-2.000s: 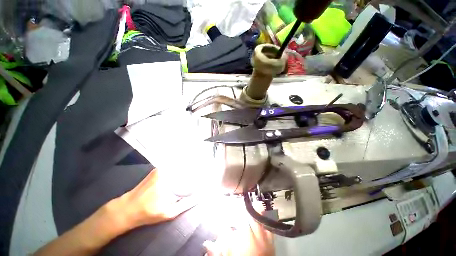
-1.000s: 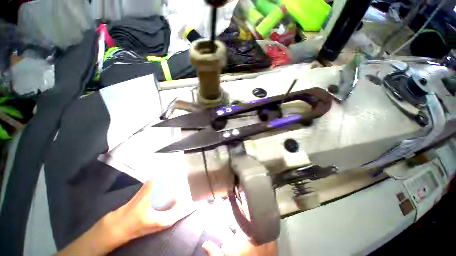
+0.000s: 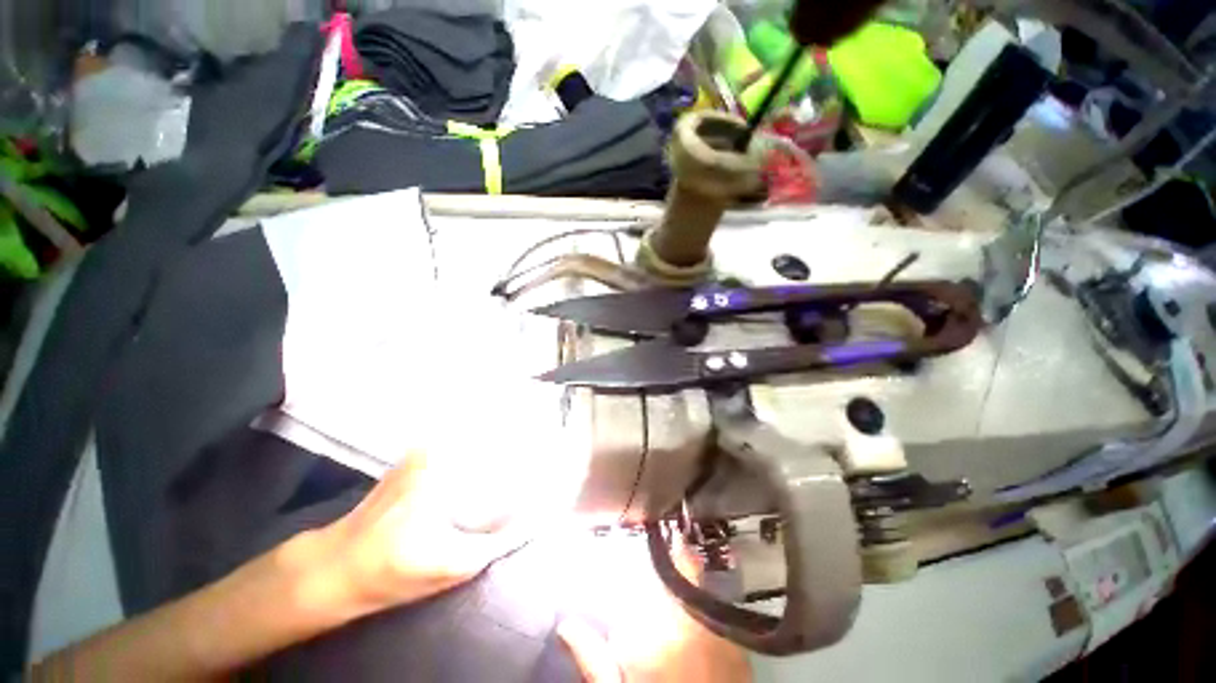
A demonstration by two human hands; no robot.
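Dark grey fabric (image 3: 200,387) lies on the white table left of the machine head and under both hands. A white panel (image 3: 350,274) lies over it and fades into the lamp glare. My left hand (image 3: 400,540) rests on the fabric beside the machine head, its fingertips lost in glare; I cannot tell if it grips cloth. My right hand (image 3: 660,647) is low, below the head's loop guard (image 3: 816,547), cut off by the bottom edge and washed out. The presser foot and needle are hidden in glare.
Thread snips (image 3: 774,334) lie on the cream machine head. A tan holder (image 3: 700,200) stands there with a dark-handled tool (image 3: 787,80). A control panel (image 3: 1114,574) is at right. Behind are a bundle of dark pieces (image 3: 574,147), neon cloth (image 3: 887,74) and a black object (image 3: 974,127).
The white panel and dark fabric lie further left than two seconds ago. The view swung and returned. Both hands stay near the glare; my right hand sits slightly lower.
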